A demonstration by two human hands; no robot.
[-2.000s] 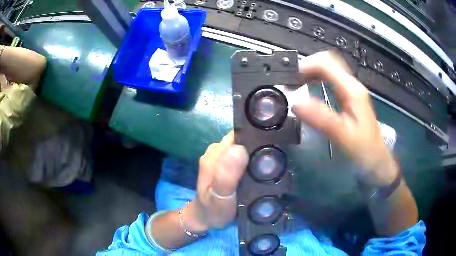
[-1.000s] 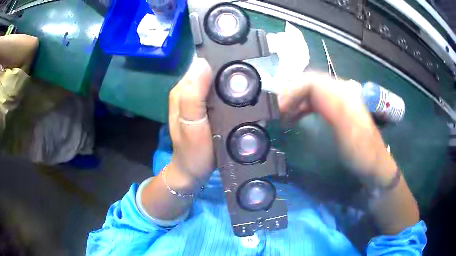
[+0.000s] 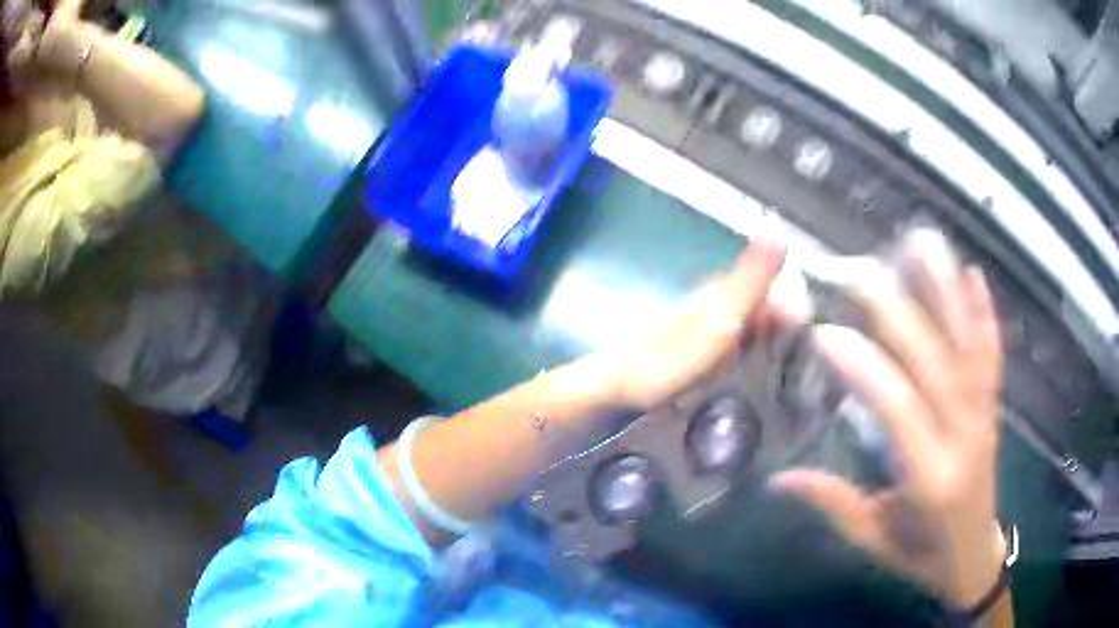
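The grey-brown fixture bar (image 3: 671, 464) slants up to the right in front of me, its near end low by my blue sleeve. Round units with black rims and shiny centres (image 3: 722, 433) sit in it; three show, the farthest partly blurred. My left hand (image 3: 687, 344) is on the bar's upper left edge, gripping it, its fingers blurred. My right hand (image 3: 926, 411) is beside the bar's right side, fingers spread, blurred, with no held object visible. A pale blurred patch shows between the hands; I cannot tell what it is.
A blue bin (image 3: 405, 166) on the green bench (image 3: 399, 313) holds a translucent squeeze bottle (image 3: 531, 123) and a white wipe (image 3: 491, 202). Line plates with rings (image 3: 724, 111) and pale conveyor rails (image 3: 902, 111) run behind. At the left is another person's bare arm (image 3: 135, 86).
The bar has swung from near upright to a slant up to the right and moved away from me. My left hand has moved right; my right hand has spread its fingers. The view has shifted.
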